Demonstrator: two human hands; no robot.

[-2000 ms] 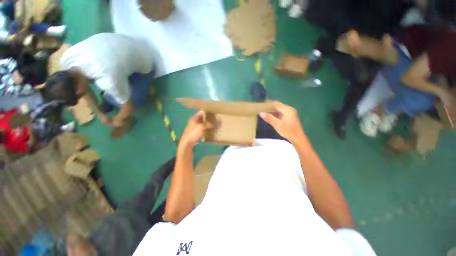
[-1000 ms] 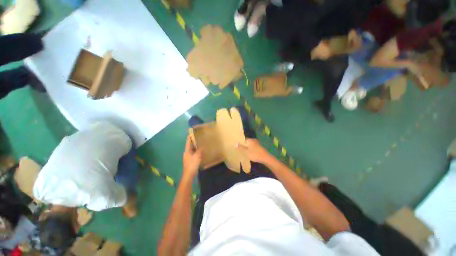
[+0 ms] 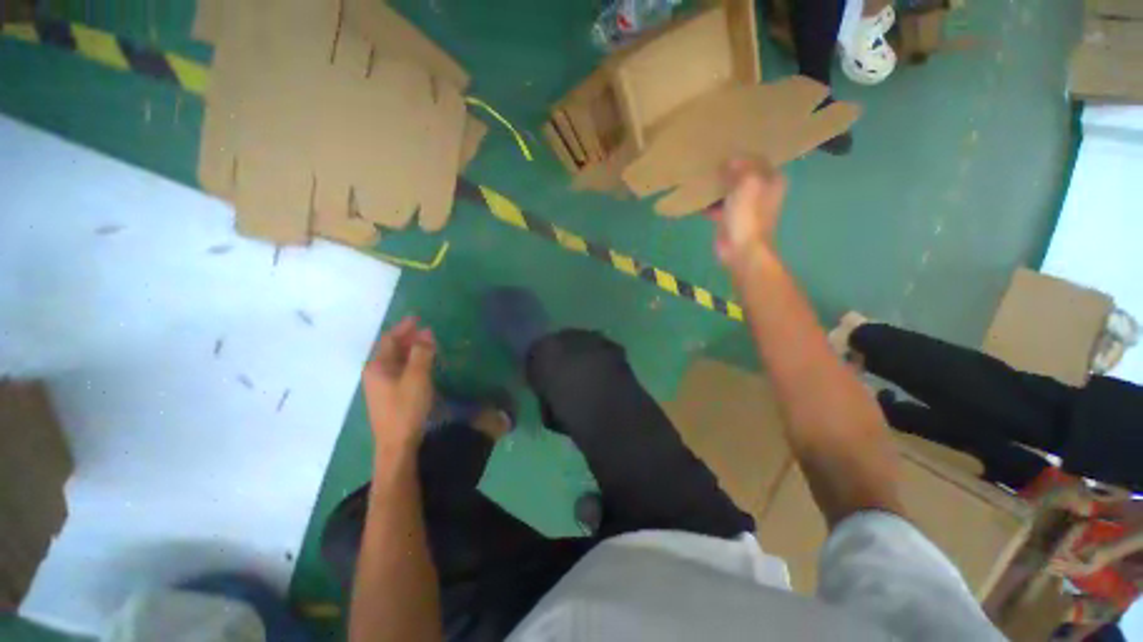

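Observation:
A folded carton [image 3: 687, 69] lies at the upper middle with its notched lid flap [image 3: 740, 132] standing out toward me, against another brown carton with layered edges [image 3: 587, 132]. My right hand [image 3: 752, 207] is blurred at the near edge of the lid flap, with fingers curled; whether it grips the flap or only overlaps it I cannot tell. My left hand [image 3: 401, 376] is empty, raised over the floor near the white sheet, fingers half curled. A pile of flat box blanks [image 3: 332, 119] lies at the upper left.
A white sheet [image 3: 163, 326] covers the left floor, with a brown box [image 3: 28, 483] on it. Yellow-black tape [image 3: 602, 253] crosses the green floor. A plastic bottle [image 3: 633, 19] lies behind the carton. A large carton [image 3: 921, 514] is at lower right, beside a person's dark-clothed legs [image 3: 965, 364].
The carton, earlier held in both hands before me, is now by the other carton at the upper middle. My left hand has let go. My view has moved closer to the blanks.

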